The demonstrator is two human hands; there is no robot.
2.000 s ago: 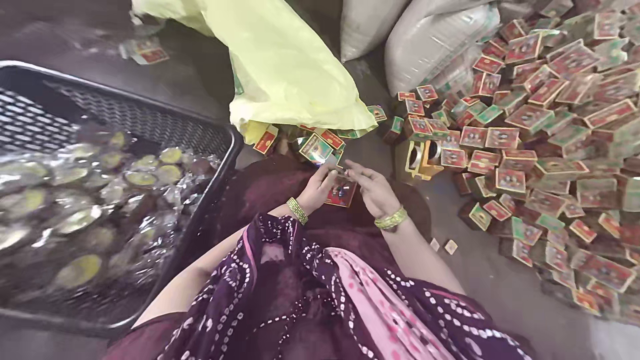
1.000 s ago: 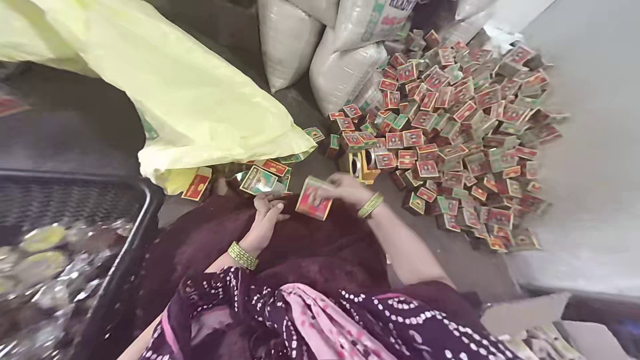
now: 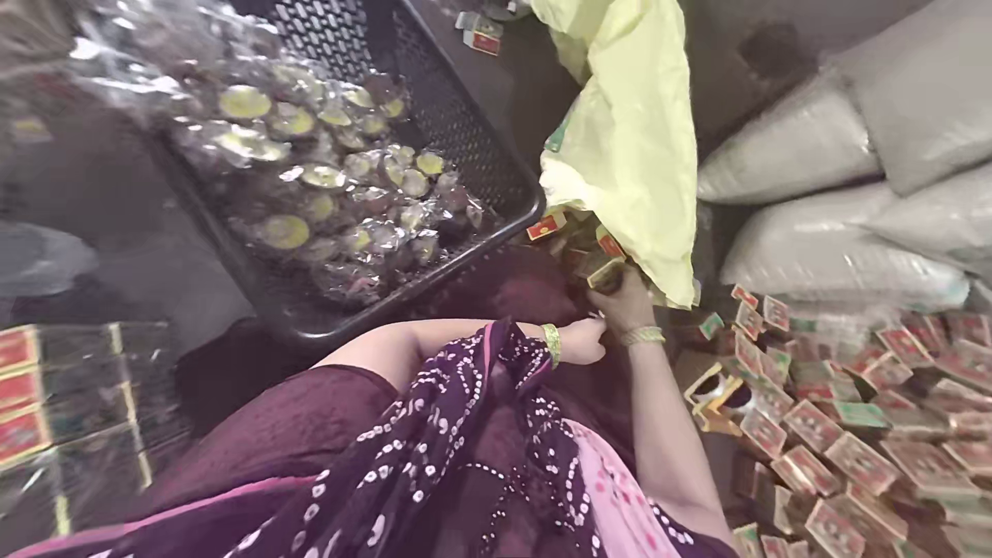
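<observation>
My right hand [image 3: 626, 302] reaches to the small printed cardboard boxes [image 3: 606, 276] at the mouth of a yellow plastic sack [image 3: 635, 147]; its fingers touch one box, partly hidden, and whether they grip it is unclear. Beside it, my left hand [image 3: 583, 341] is bent with the fingers curled; whether anything is in it cannot be seen. Both wrists carry bangles. A red box [image 3: 547, 225] lies at the sack's edge, close to the crate's corner.
At the upper left a black plastic crate [image 3: 434, 291] holds many clear-wrapped round yellowish items. A large heap of red and green boxes [image 3: 856, 461] spreads at the lower right, below filled white sacks [image 3: 845, 256]. Wrapped stacks of boxes [image 3: 85, 403] stand at the lower left.
The red box seen in my right hand one second ago is no longer seen there. That hand is now at the boxes by the yellow sack. The view has turned strongly.
</observation>
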